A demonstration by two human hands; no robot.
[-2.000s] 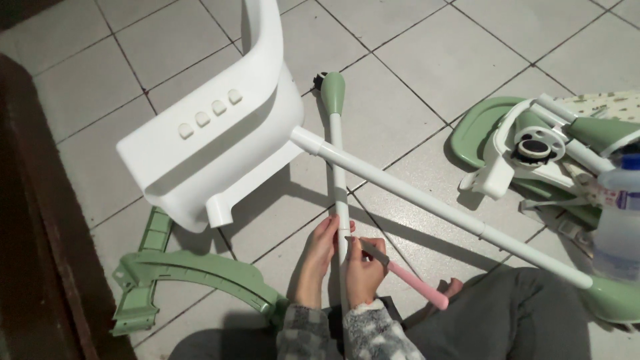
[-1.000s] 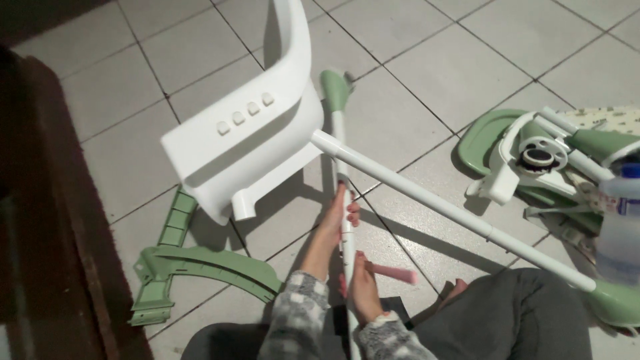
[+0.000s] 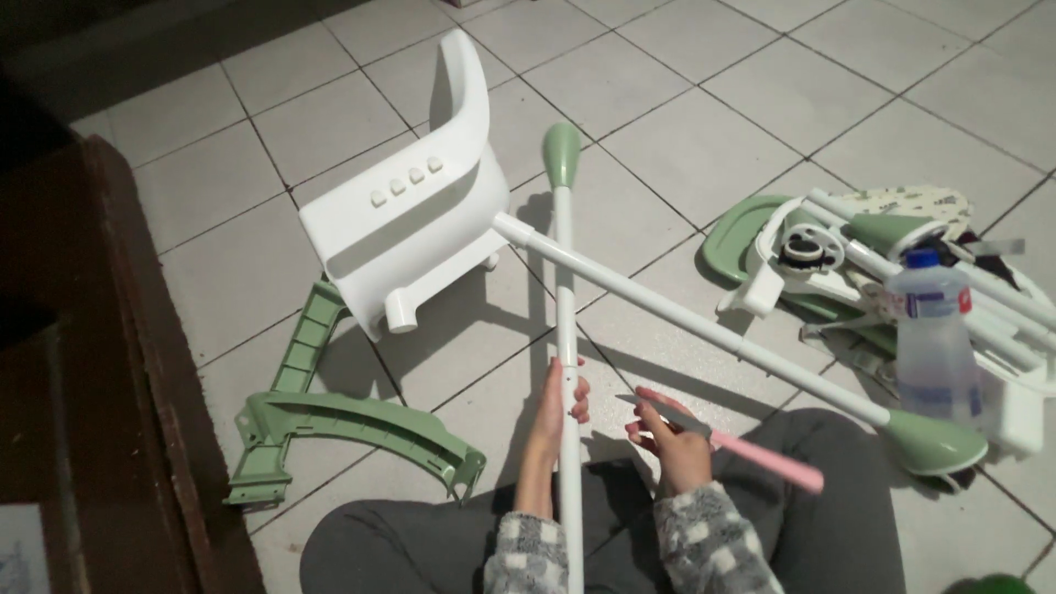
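Observation:
My left hand [image 3: 554,412] is closed around a white tube [image 3: 567,330] that has small holes and a green foot cap [image 3: 562,155] at its far end. Just to the right, my right hand [image 3: 672,441] holds a knife [image 3: 763,459] by its grey blade, the pink handle pointing down and right; its tip is near the tube but apart from it. A second white tube [image 3: 643,293] crosses over the first, running from a white plastic frame [image 3: 412,223] to a green foot [image 3: 936,441] beside my knee.
Green plastic brackets [image 3: 363,417] lie on the tiled floor at left. On the right stands a clear bottle [image 3: 936,355] with a blue cap, before a pile of white and green parts [image 3: 742,239] and patterned fabric [image 3: 916,202]. A dark brown wooden edge [image 3: 140,371] runs along the left.
My right hand has moved away from the tube to the right, with the knife in it. My left hand still grips the tube. The view has shifted somewhat.

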